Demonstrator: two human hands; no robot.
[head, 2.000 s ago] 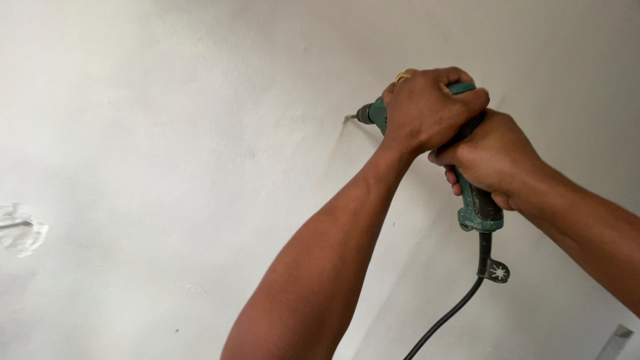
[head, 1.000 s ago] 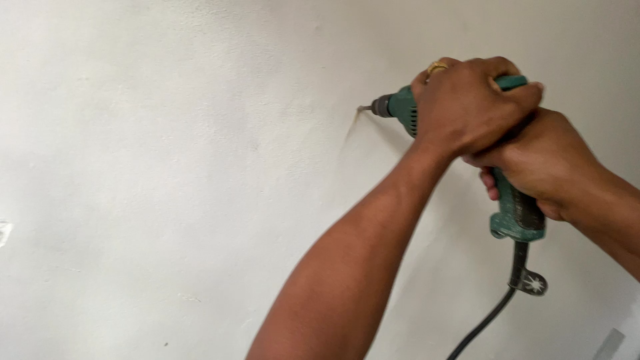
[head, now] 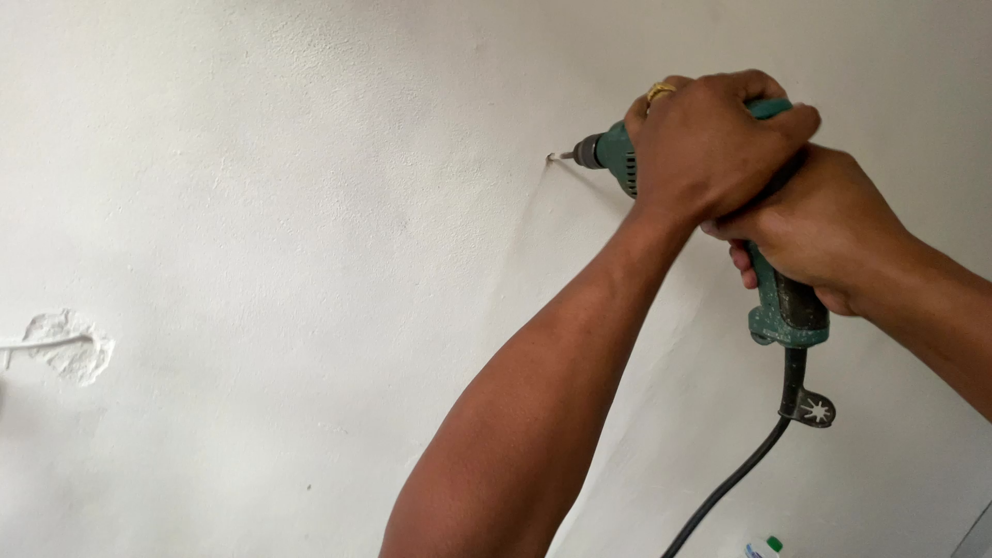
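Observation:
My right hand (head: 821, 217) grips the handle of a green corded power drill (head: 618, 155), its fingers wrapped around the front. Over the top of the drill body lies my left hand (head: 709, 139), with a gold ring on one finger, clasping the housing. The chuck (head: 587, 151) points left and holds a drill bit (head: 566, 156). The bit's tip is at a small hole (head: 550, 158) in the white wall (head: 310, 232); how deep it sits cannot be told. A black power cord (head: 728, 482) hangs from the handle, with a rubber chuck-key holder (head: 817, 409) on it.
At the left, a white cable (head: 46, 342) runs to a chipped patch (head: 85, 358) of bare plaster in the wall. A bottle with a green cap (head: 774, 544) shows at the bottom edge, right of the cord. The wall has a rough painted surface.
Both hands stay on the drill. More of the bit shows outside the wall than one second ago. The view has shifted, bringing the chipped patch back and the bottle into sight.

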